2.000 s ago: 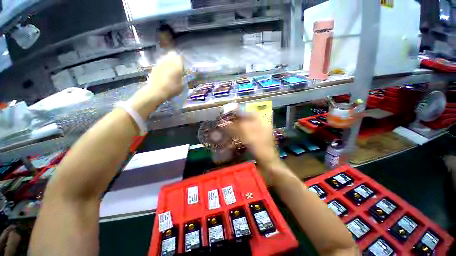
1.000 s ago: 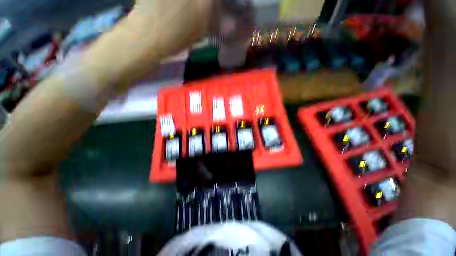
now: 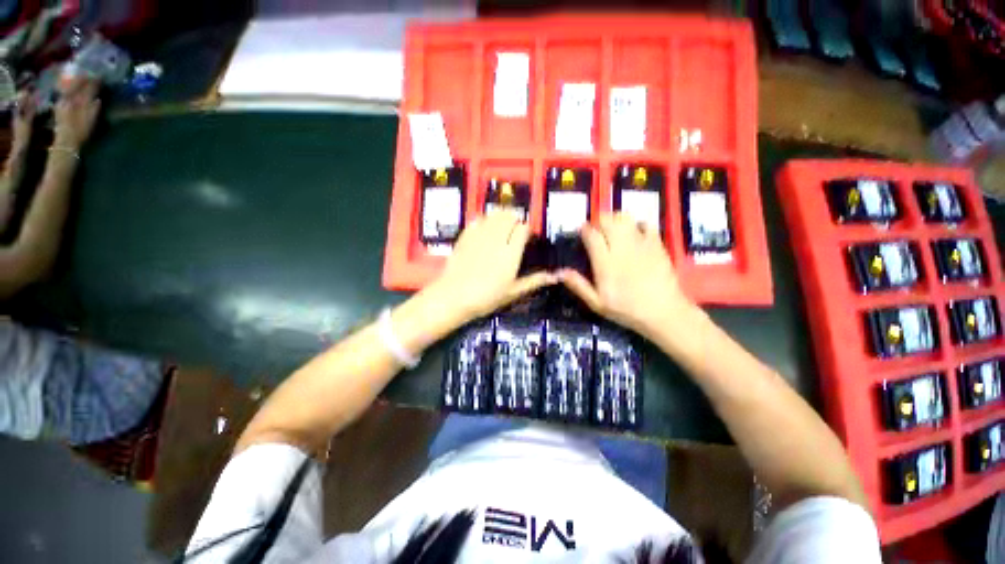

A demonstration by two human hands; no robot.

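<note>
A row of several black flip phones [image 3: 542,369] lies at the bench's front edge, with shiny lower halves towards me. My left hand [image 3: 483,262] and my right hand [image 3: 630,267] are on their dark upper part, thumbs meeting in the middle and fingers at its far side. The fingertips' undersides are hidden. A red-orange tray [image 3: 441,72] lies just beyond, its near pockets holding several black phones [image 3: 709,209] with white labels. Its far pockets hold white paper slips [image 3: 510,85]. My hands partly cover the near pockets.
A second red-orange tray [image 3: 810,253] with labelled phones stands at the right. A white board [image 3: 314,61] lies at the far left of the green bench [image 3: 220,220]. Another person's hands [image 3: 72,116] are at the left edge. Brown cardboard [image 3: 821,110] lies behind at right.
Both raised hands have come down onto the row of phones at the front edge. The view has tilted down, bringing the front edge and my shirt into view.
</note>
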